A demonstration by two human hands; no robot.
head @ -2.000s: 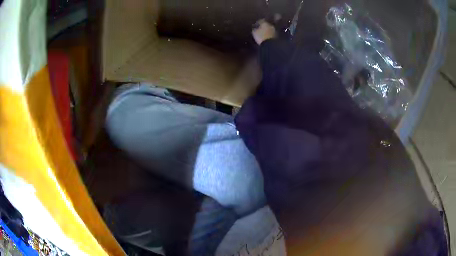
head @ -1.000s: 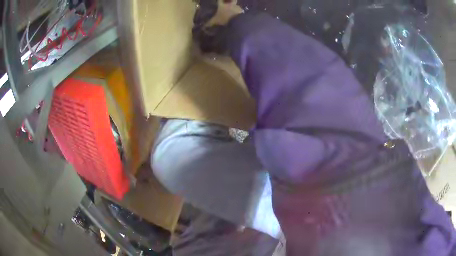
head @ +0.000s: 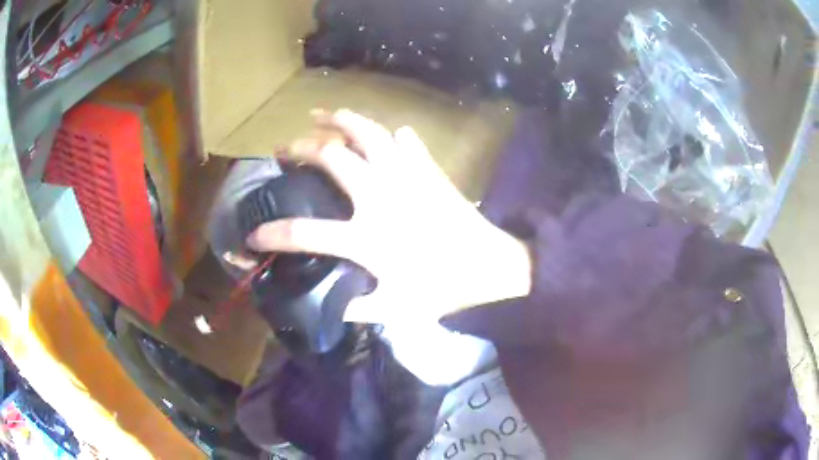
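My right hand (head: 395, 229) reaches in from the right in a purple sleeve, its fingers spread over a black ribbed unit (head: 310, 193) and gripping it above my lap. A glossy black rounded housing (head: 314, 305) is just below it, touching or very close. Thin red wires (head: 247, 289) with a white end (head: 202, 323) hang at the left of the units. My left hand is mostly hidden under the units; only what looks like its fingertip (head: 241, 260) shows at their left side, and its sleeve comes up from the bottom. It seems to hold the lower housing.
An open brown carton (head: 260, 108) stands beyond my lap, with dark contents. A crumpled clear plastic bag (head: 687, 126) lies at the right. A red plastic stool (head: 112, 207) is at the left, near a table edge with orange tape (head: 99, 377). Red wires (head: 99, 31) lie upper left.
My right hand has come back from the carton to my lap and is now on a black unit. The black units, the hanging red wires and my left sleeve are now plainly in view.
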